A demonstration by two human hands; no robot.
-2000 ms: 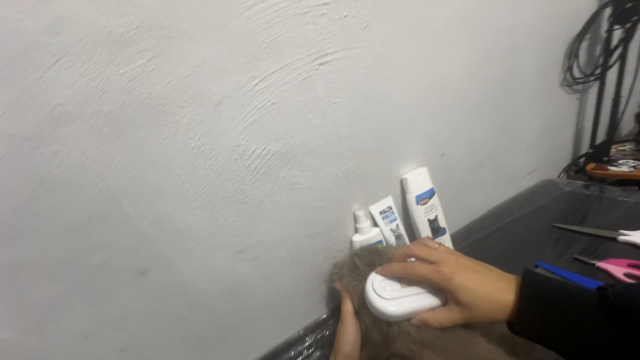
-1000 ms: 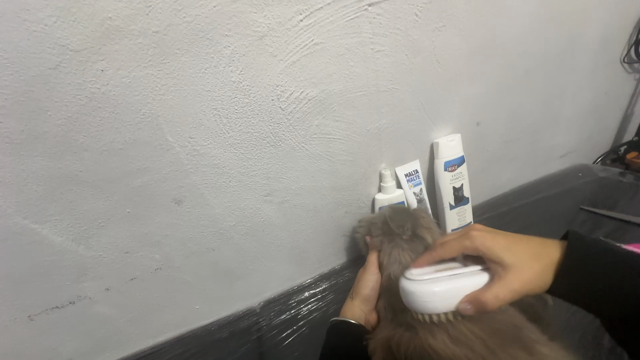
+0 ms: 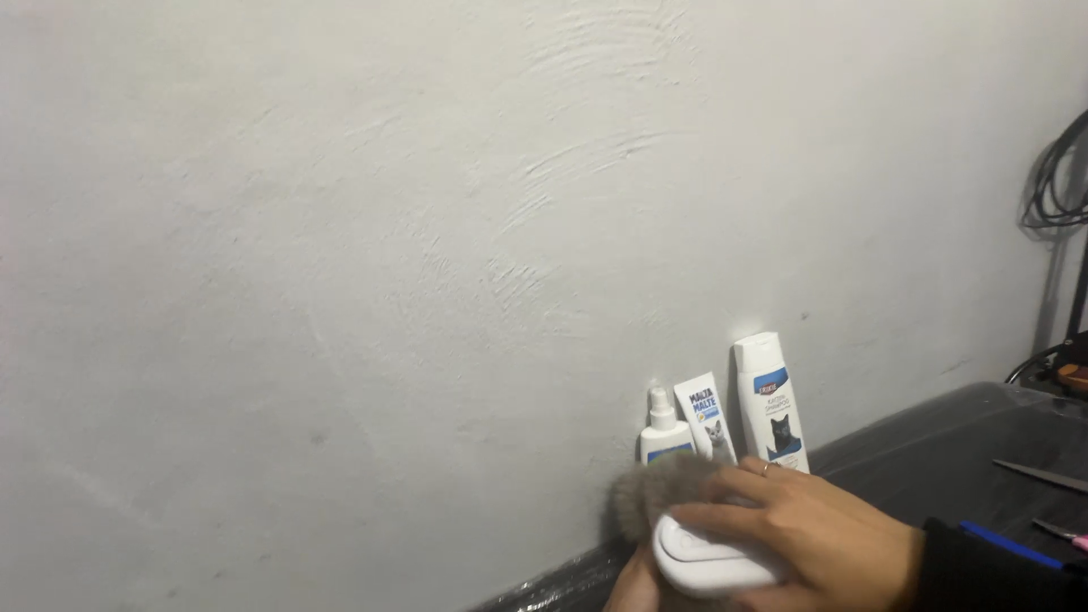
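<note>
A grey-brown, long-haired cat point(image 3: 633, 501) is at the bottom, its head close to the wall and most of its body out of view. My right hand point(image 3: 807, 531) grips a white pet brush point(image 3: 710, 557) from above, over the cat's head and neck; the bristles are hidden. At the lower edge, my left hand point(image 3: 636, 586) is against the cat's near side, partly covered by the brush. Just behind the cat, a white spray bottle point(image 3: 667, 438), a white tube point(image 3: 705, 412) and a white cat shampoo bottle point(image 3: 769, 399) lean against the wall.
Rough plaster wall point(image 3: 340, 297) fills most of the view. The dark, plastic-covered surface point(image 3: 926, 442) carries scissors with bare blades point(image 3: 1041, 473), a blue strip-like tool point(image 3: 1007, 542) and a pink-handled tool point(image 3: 1058, 531) at the right. Black cables point(image 3: 1058, 183) hang at the far right.
The brush in my right hand has moved from the cat's back up to its head and neck. The view has shifted, with the cat now lower in it.
</note>
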